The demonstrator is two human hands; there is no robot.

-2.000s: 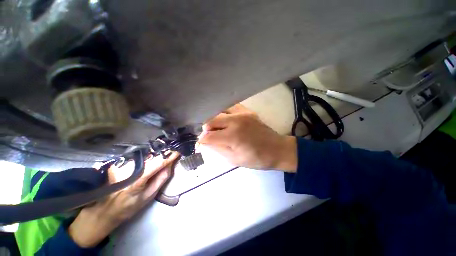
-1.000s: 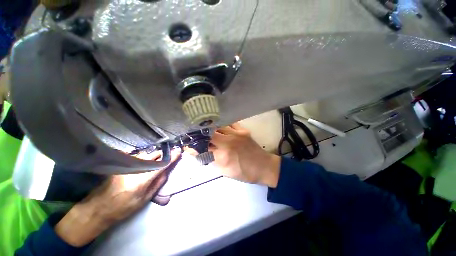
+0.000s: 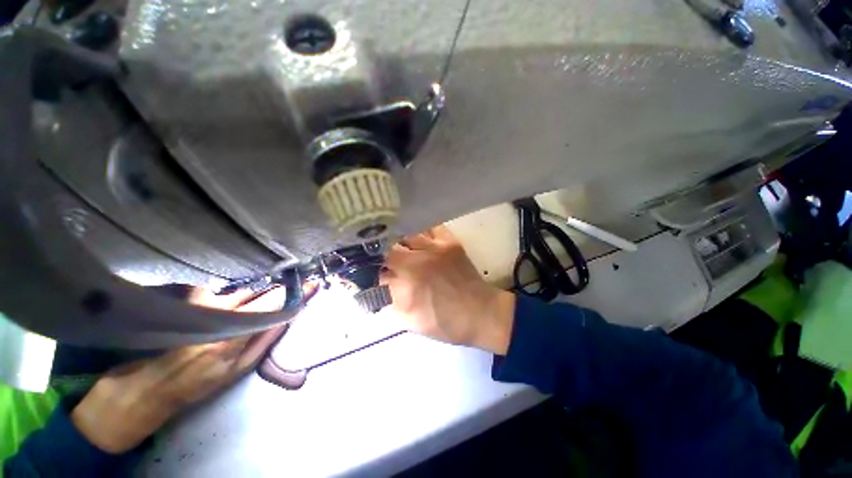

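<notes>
The sewing machine head (image 3: 523,112) fills the top of the view, with a beige ridged knob (image 3: 360,200) on it. My right hand (image 3: 448,291) is bent with its fingertips beside the needle area, right of a small grey ribbed piece (image 3: 375,299). My left hand (image 3: 191,373) lies on the left of the bed, its fingers partly hidden behind the machine's lower arm and lamp glare. I cannot make out any cloth between the fingers.
Scissors with black looped handles (image 3: 551,254) lie on the bed behind my right wrist. A white-handled tool (image 3: 598,232) lies beside them. The white table (image 3: 374,411) has its front edge below my hands. Neon-green cloth (image 3: 33,425) is at the lower left, and more green at the right.
The view has shifted, and more of the machine head shows than two seconds ago. My left hand has drawn back slightly left from the needle area. My right hand stays near the ribbed piece.
</notes>
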